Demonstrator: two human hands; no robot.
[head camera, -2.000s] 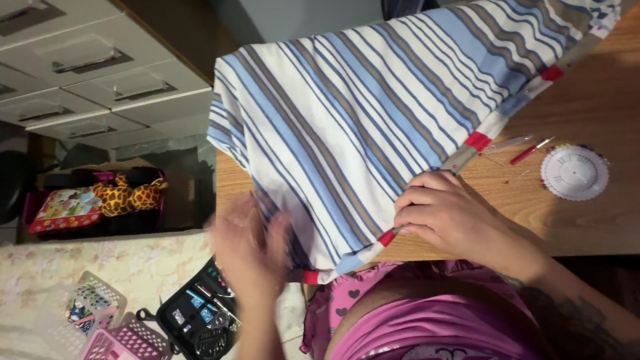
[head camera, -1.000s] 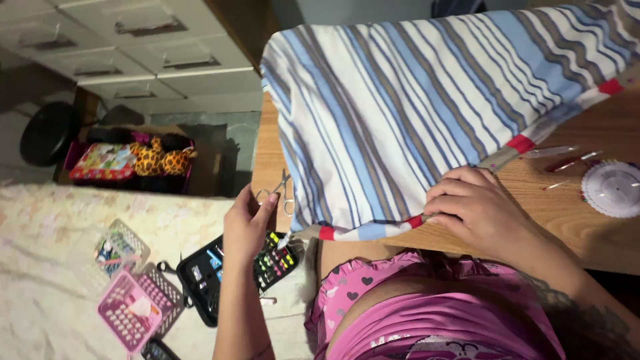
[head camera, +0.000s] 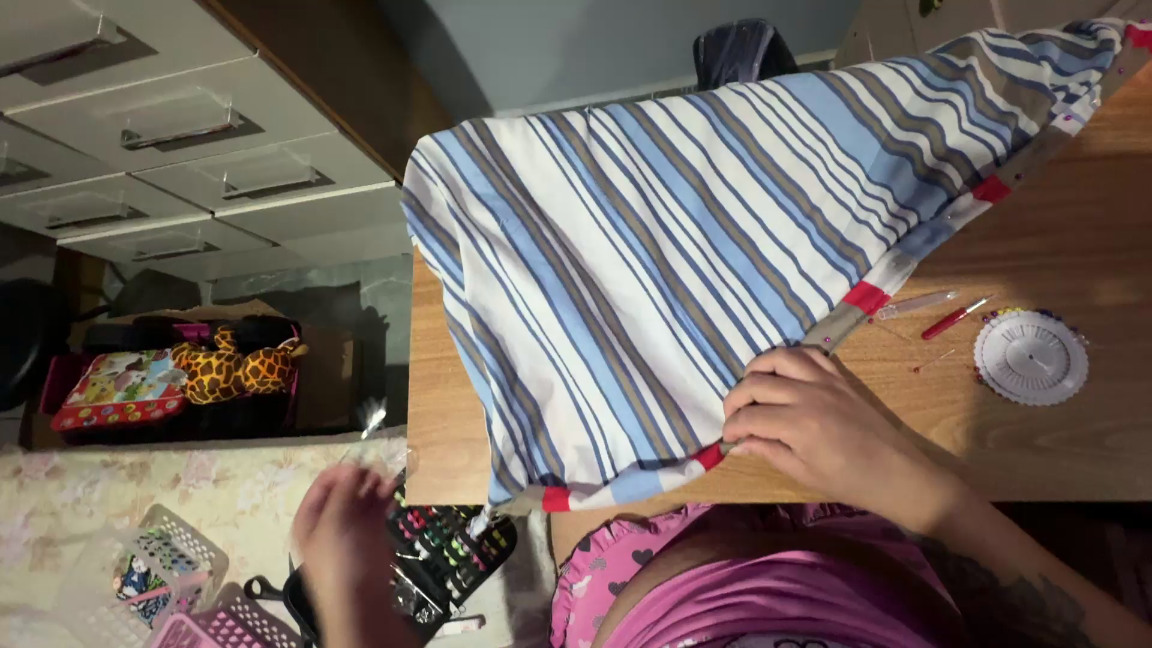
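Note:
A blue, white and brown striped fabric (head camera: 621, 270) with a pinned, multicoloured edge band lies across the wooden table. My right hand (head camera: 810, 418) holds that band near its lower middle. Off the table's left edge, my left hand (head camera: 346, 517) is blurred by motion, with small metal scissors (head camera: 372, 419), also blurred, at its fingertips. On the right lie a round pin wheel (head camera: 1031, 357), a red-handled seam ripper (head camera: 956, 318), a clear-handled tool (head camera: 916, 305) and loose pins (head camera: 934, 361).
Below the left hand sits a black sewing case (head camera: 450, 549) with coloured threads, partly hidden. Plastic baskets (head camera: 184, 549) stand on a floral cloth (head camera: 54, 504). A box with a giraffe-print plush (head camera: 236, 367) lies beyond, under white drawers (head camera: 180, 121). The wooden table edge (head camera: 423, 502) runs nearby.
My left hand was at the fabric's lower left corner two seconds ago; it has moved left, away from the cloth. Scissors were visible beside it one second ago. My right hand stays on the band.

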